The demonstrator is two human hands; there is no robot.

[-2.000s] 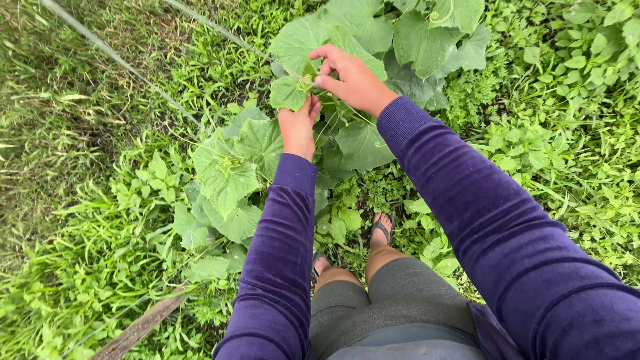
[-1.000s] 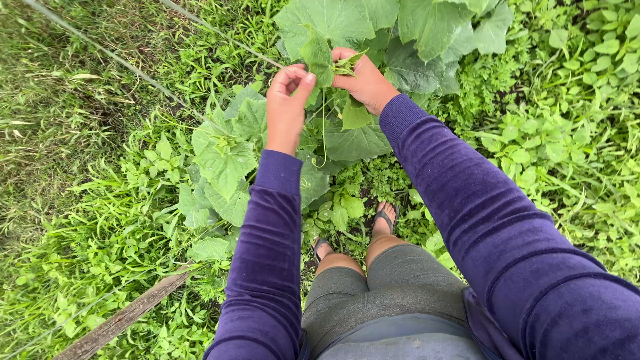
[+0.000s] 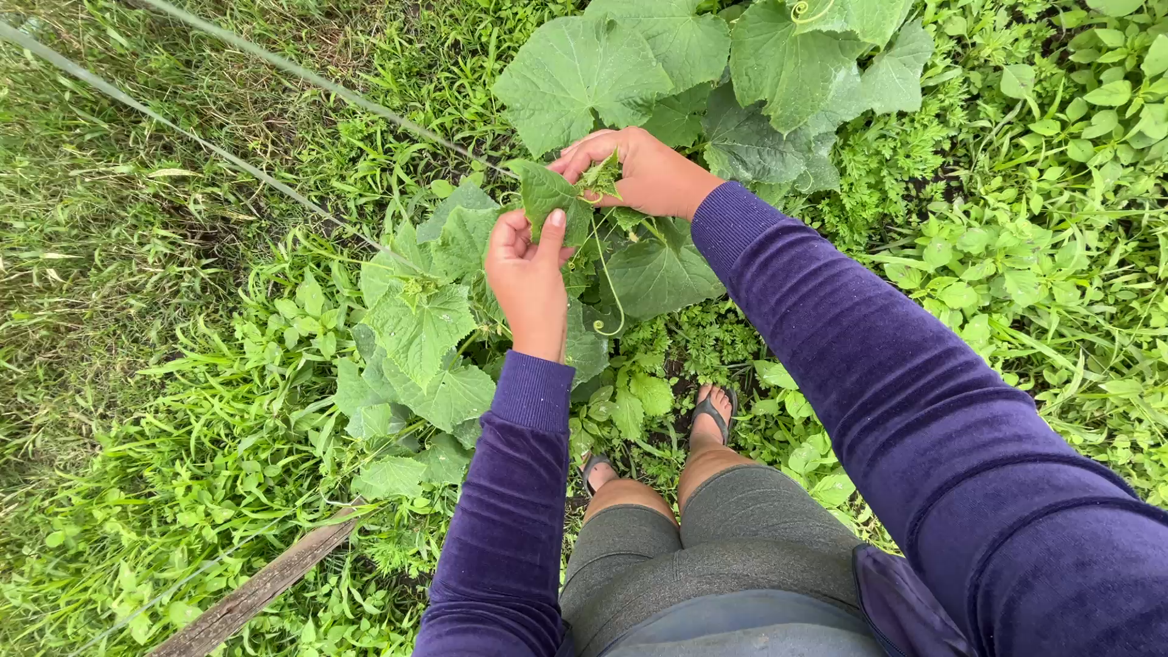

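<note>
My left hand [image 3: 529,274] pinches the edge of a young cucumber-type vine leaf [image 3: 547,196] between thumb and fingers. Just above and to the right, my right hand [image 3: 639,173] is curled around the vine's growing tip [image 3: 599,179]; its fingertips are partly hidden behind the leaf. A thin curling tendril [image 3: 616,292] hangs below the hands. Broad vine leaves [image 3: 584,82] lie above them, and more vine leaves [image 3: 420,328] spread to the lower left.
Two taut cords or wires [image 3: 319,82] run diagonally from the upper left towards the vine. A weathered wooden post [image 3: 265,584] slants in at the lower left. Grass and low weeds [image 3: 1004,283] surround my sandalled feet [image 3: 714,412].
My left hand has shifted from the vine's stem area to the young leaf. My right hand, apart from the vine tip two seconds ago, has closed around it.
</note>
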